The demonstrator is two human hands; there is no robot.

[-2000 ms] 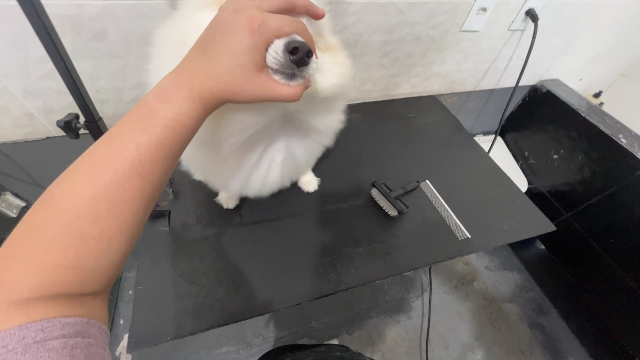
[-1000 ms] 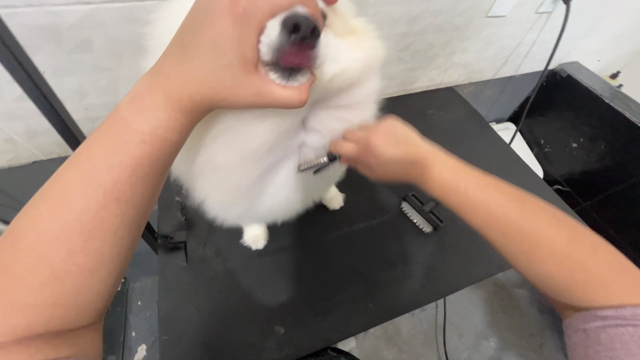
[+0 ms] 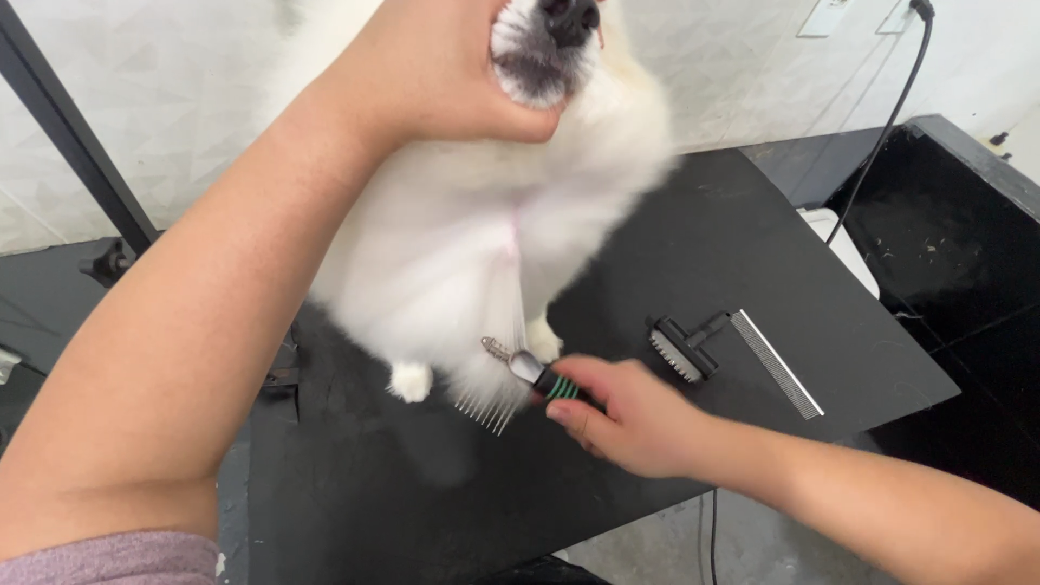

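Note:
A fluffy white dog [image 3: 422, 244] sits on the black grooming table. My left hand [image 3: 463, 73] is wrapped round its muzzle, with the dark nose showing above the thumb. My right hand [image 3: 626, 410] grips the black and green handle of a dematting rake [image 3: 528, 367], whose long metal teeth run through the lower chest fur. Above the rake the coat is pulled straight and parted, with pink skin visible. To the right of my right hand, a black slicker brush [image 3: 684, 348] and a metal comb [image 3: 777, 364] lie on the table.
The black table [image 3: 366, 504] has its right corner beside a dark tub [image 3: 942, 236]. A power cord [image 3: 886, 138] hangs from a wall outlet past a white plastic object [image 3: 841, 248]. At the left stands a black metal post [image 3: 73, 122] with a clamp knob [image 3: 106, 264].
My right hand came into view holding the rake at the chest, then moved down to the lower chest fur. My left hand stays around the muzzle. The dog's mouth, open a second ago, looks closed.

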